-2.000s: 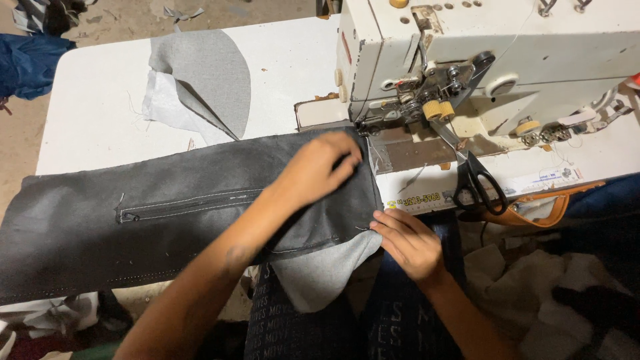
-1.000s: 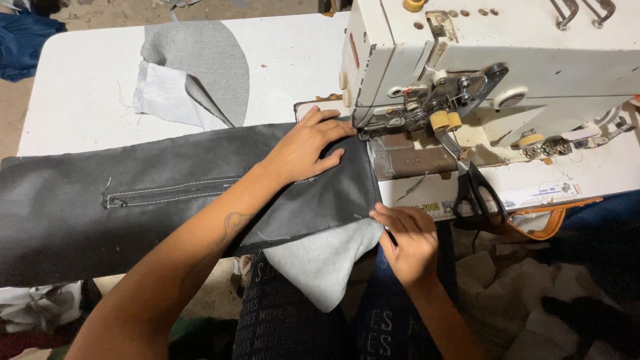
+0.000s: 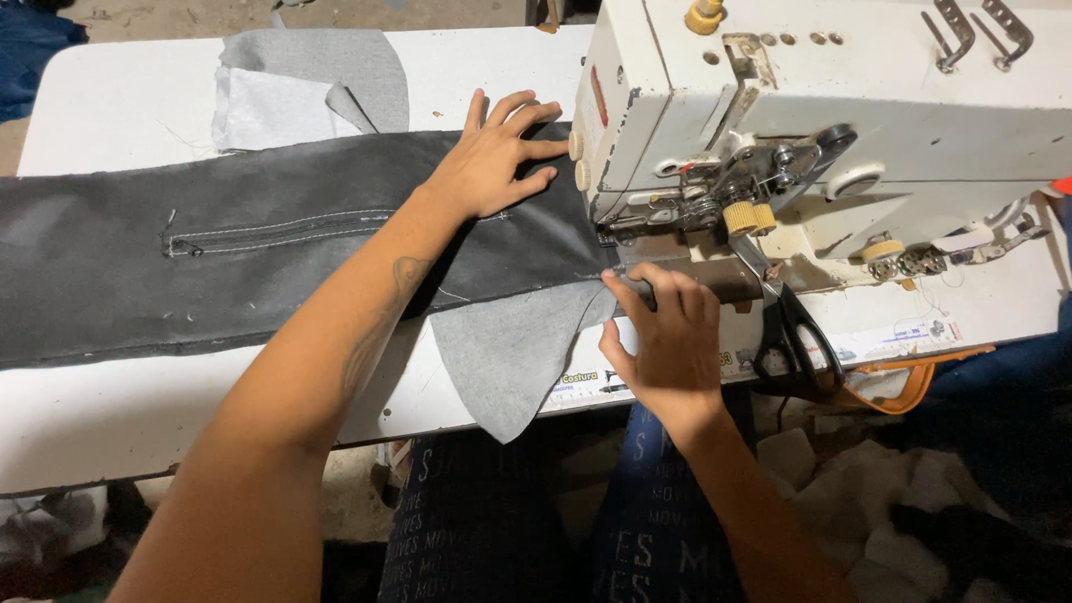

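Note:
A long dark grey fabric panel [image 3: 276,197] with a white-stitched zipper [image 3: 276,233] lies across the table, its right end at the needle area of a white industrial sewing machine [image 3: 653,109]. My left hand [image 3: 498,159] rests on the panel with its fingers spread, close to the machine head. My right hand [image 3: 670,335] is at the panel's near right corner, its fingertips by the edge; whether they pinch the cloth cannot be told. A light grey fabric piece [image 3: 511,360] hangs from beneath the panel over the table's front edge.
Behind the panel lies a grey and white fabric piece [image 3: 360,67]. Black-handled scissors [image 3: 791,335] hang at the machine's front, beside an orange-edged item [image 3: 917,385]. The white table's [image 3: 100,419] front edge runs above my legs. Cloth scraps [image 3: 888,494] lie below at the right.
The panel's near edge has shifted away from me, toward the back of the table. My left hand has spread its fingers, and my right hand has moved up closer to the needle area.

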